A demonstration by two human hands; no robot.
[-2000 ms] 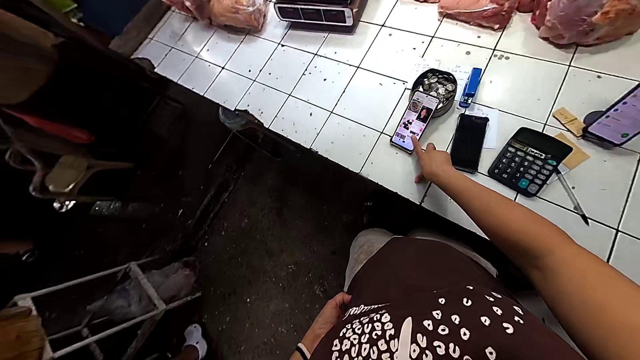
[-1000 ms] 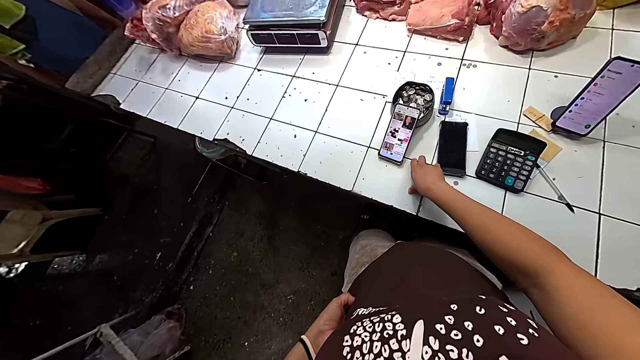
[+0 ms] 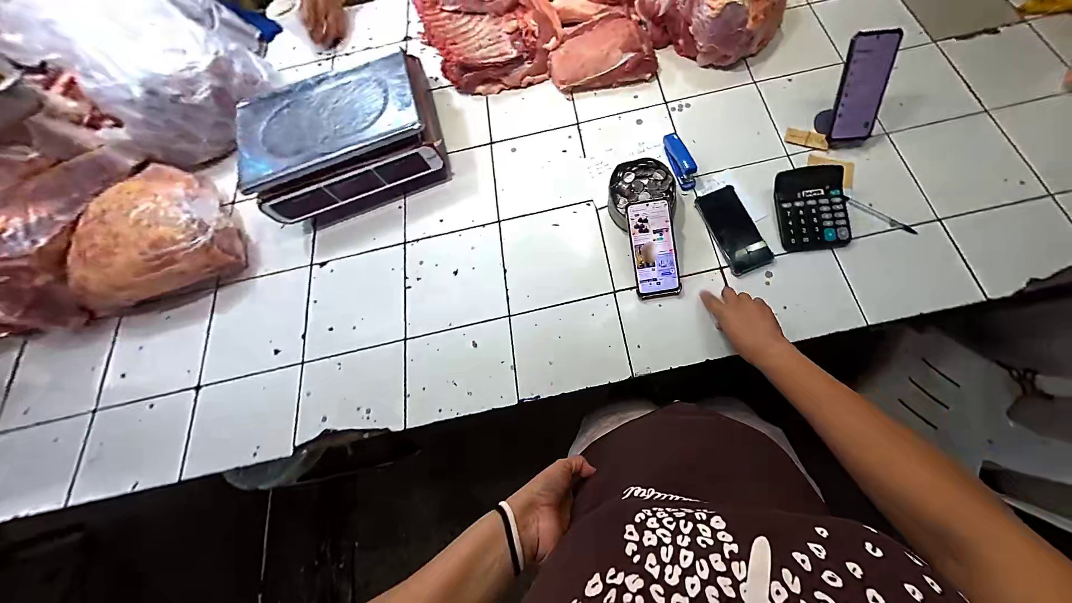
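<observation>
My right hand [image 3: 745, 322] rests near the edge of the white tiled counter [image 3: 452, 285], index finger extended, holding nothing. Just left of and beyond its fingertip, a lit smartphone [image 3: 654, 260] leans on a round tin of coins [image 3: 641, 186]. A dark-screened phone [image 3: 734, 228] lies beyond the hand, beside a black calculator [image 3: 811, 209] and a pen [image 3: 881, 215]. A blue stapler [image 3: 679, 161] is next to the tin. My left hand [image 3: 548, 505], with bands on its wrist, lies against the dark patterned shirt at my lap; its fingers are partly hidden.
A digital scale [image 3: 335, 126] stands on the counter's left, near plastic-wrapped meat [image 3: 155, 239]. Raw meat cuts [image 3: 603, 54] lie at the far side. Another phone [image 3: 867, 84] stands upright at the right by small brown papers [image 3: 806, 138]. A white plastic chair [image 3: 930, 394] is below the counter.
My right hand has drawn back from the lit phone's lower end, where its finger was two seconds ago. The view has swung, bringing more of the counter in.
</observation>
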